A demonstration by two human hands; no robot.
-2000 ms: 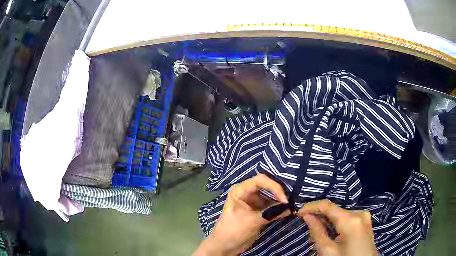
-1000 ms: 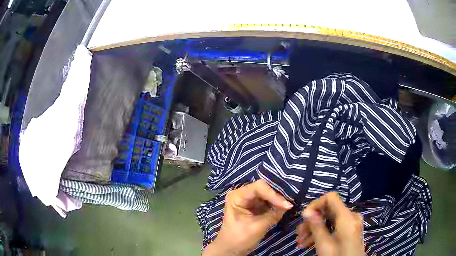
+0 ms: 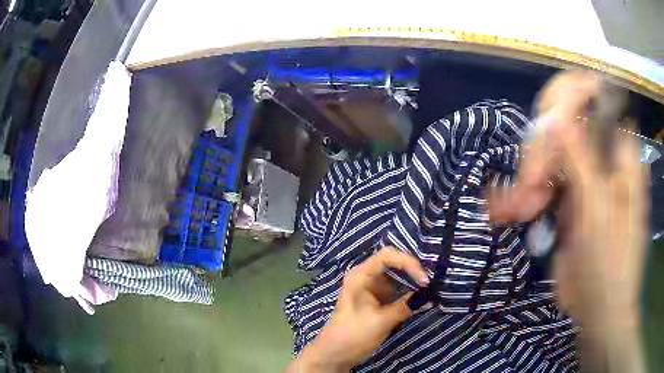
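Observation:
A navy garment with thin white stripes (image 3: 364,211) lies heaped over the lap, with a dark trim strip (image 3: 445,240) running down it. My left hand (image 3: 375,295) pinches the garment at the lower end of the trim, thumb and fingertips close together. A short dark piece of cloth (image 3: 419,297) shows at the fingertips. My right hand (image 3: 557,146) is raised over the garment's right part, near the table edge. It is strongly blurred, so its fingers and anything in them cannot be made out.
A white-topped table (image 3: 291,29) crosses the top, with a yellow tape measure (image 3: 437,33) along its edge. At left are pink-white cloth (image 3: 76,197), grey cloth (image 3: 145,160), a blue crate (image 3: 196,226) and folded striped cloth (image 3: 149,280). A grey box (image 3: 275,197) stands under the table.
My right hand has left the trim beside my left hand and moved up and right toward the table edge. My left hand has stayed at the trim, its fingers slightly higher.

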